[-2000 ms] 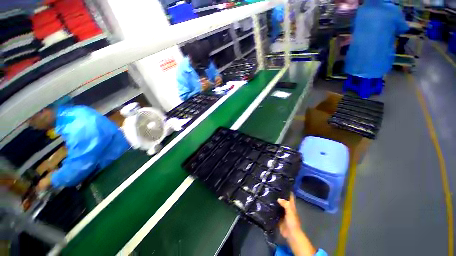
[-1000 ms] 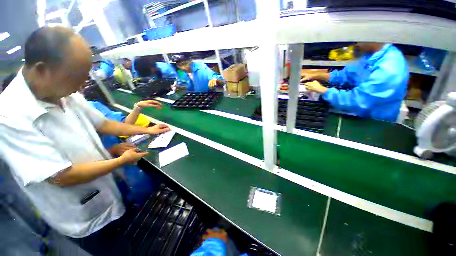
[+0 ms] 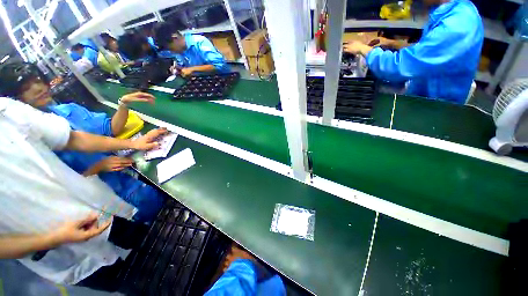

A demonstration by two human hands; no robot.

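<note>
My left hand is partly visible at the bottom centre, below the bench edge, with a blue sleeve. It is beside black blister trays; its fingers are mostly hidden, so I cannot tell whether it grips one. My right hand is out of the picture. A clear zip bag with a white label lies flat on the dark green bench. Whitish specks are scattered on the bench at the lower right.
A person in a white shirt stands at the left, one hand over white sheets. A white folded card lies nearby. A white upright stands on the belt rail. Workers in blue, trays and a fan are across the line.
The view has swung left from the stool and aisle, then tilted down slightly. The tray held in my right hand has left the picture. The white-shirted person's near hand has moved lower, away from the bench.
</note>
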